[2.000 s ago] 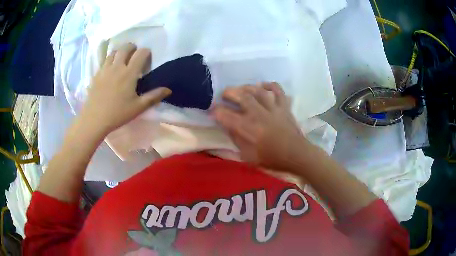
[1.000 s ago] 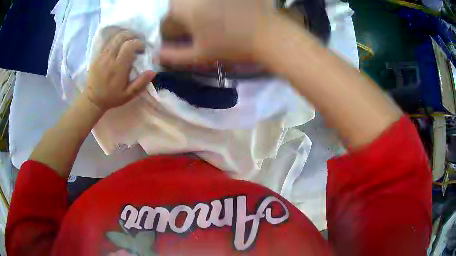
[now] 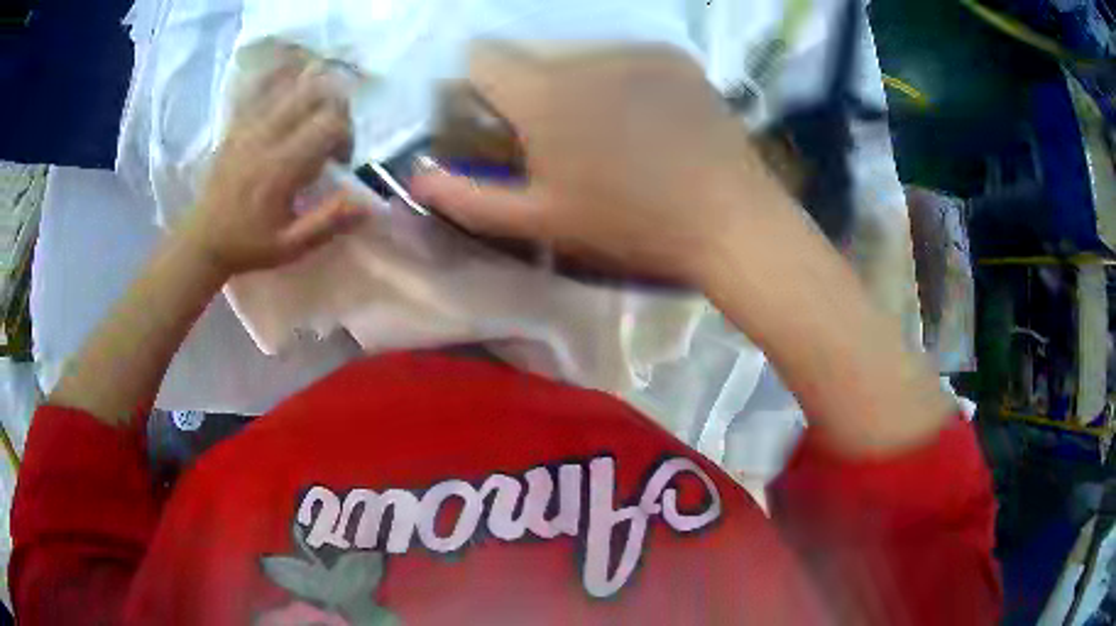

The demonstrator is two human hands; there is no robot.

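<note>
The white garment [image 3: 367, 34] lies over the padded board in front of me. Its pale pink-cream layer [image 3: 404, 300] hangs on the side nearest me. My right hand [image 3: 624, 159], blurred, is closed around the brown handle of the steam iron [image 3: 471, 137]. The iron is on the garment, its tip pointing left toward my other hand; most of it is hidden under my right hand. My left hand [image 3: 284, 171], also blurred, lies on the garment's left part with fingers spread, just left of the iron's tip.
Navy padding [image 3: 55, 80] shows at the far left. The white-grey table cover [image 3: 104, 263] shows at the left under the board. A dark hose or cable runs up behind the iron. Yellow tubing and the dark green floor are at the right.
My right hand went from resting on the cloth to holding the iron, which left its rest at the right. Since one second ago the iron has moved slightly, and the navy opening is now covered.
</note>
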